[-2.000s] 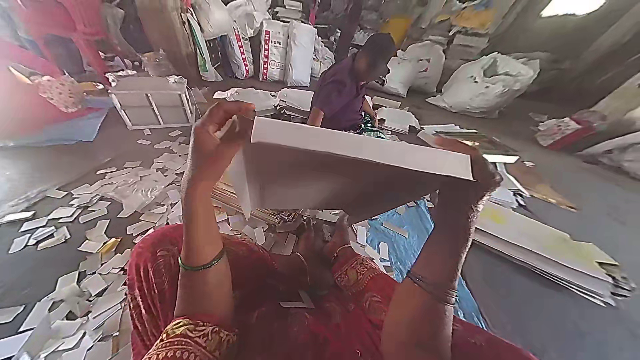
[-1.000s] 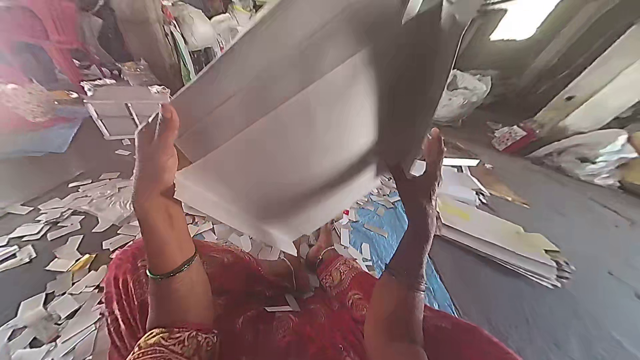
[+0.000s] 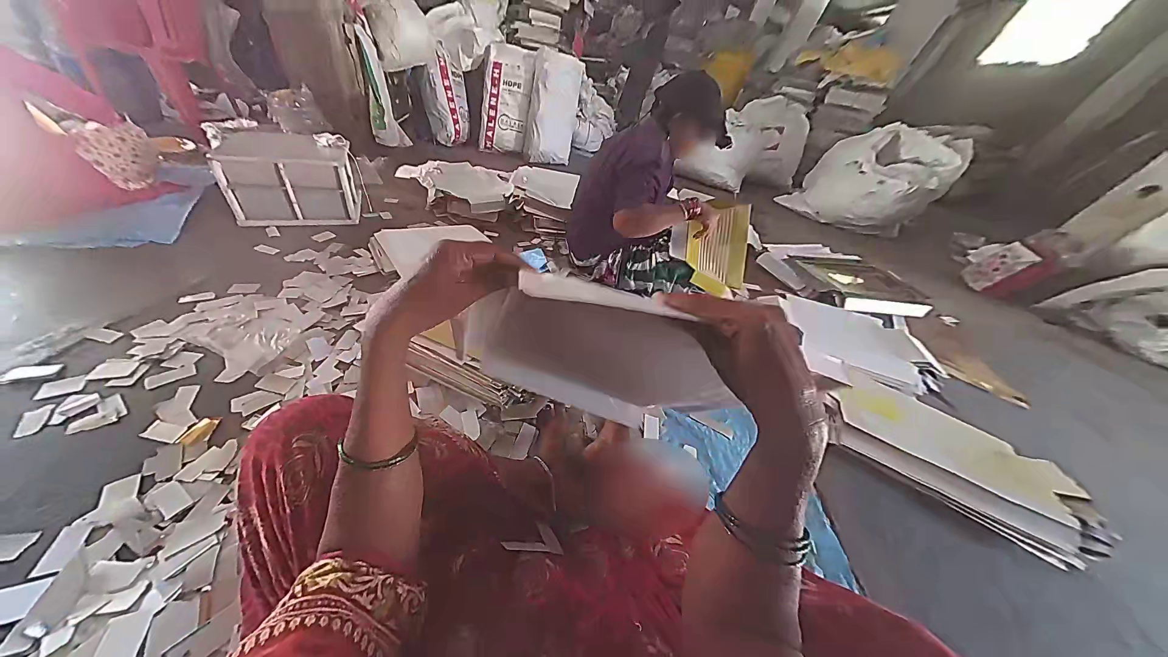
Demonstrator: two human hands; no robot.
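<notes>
My left hand point(image 3: 456, 283) grips the upper left edge of a folded white sheet point(image 3: 602, 351), which looks like paper or thin card. My right hand point(image 3: 744, 338) is closed on its upper right edge. The sheet hangs between both hands above my lap, its near side in shadow and partly blurred. Behind its left part lies a stack of flat sheets point(image 3: 465, 370) on the floor. Beneath the sheet, my feet and a blue plastic sheet point(image 3: 730, 447) are partly hidden. A small white scrap point(image 3: 534, 547) rests on my red garment.
Cut white pieces point(image 3: 173, 502) litter the floor at left. A stack of long sheets point(image 3: 958, 465) lies at right. Ahead, a seated person point(image 3: 630, 192) handles a yellow ribbed sheet point(image 3: 725, 246). Printed sacks point(image 3: 506, 100) and a white bag point(image 3: 885, 178) stand farther back.
The large raised sheet has come down and now looks folded smaller between my hands. The seated person, hidden one second ago, shows again, now with a yellow sheet.
</notes>
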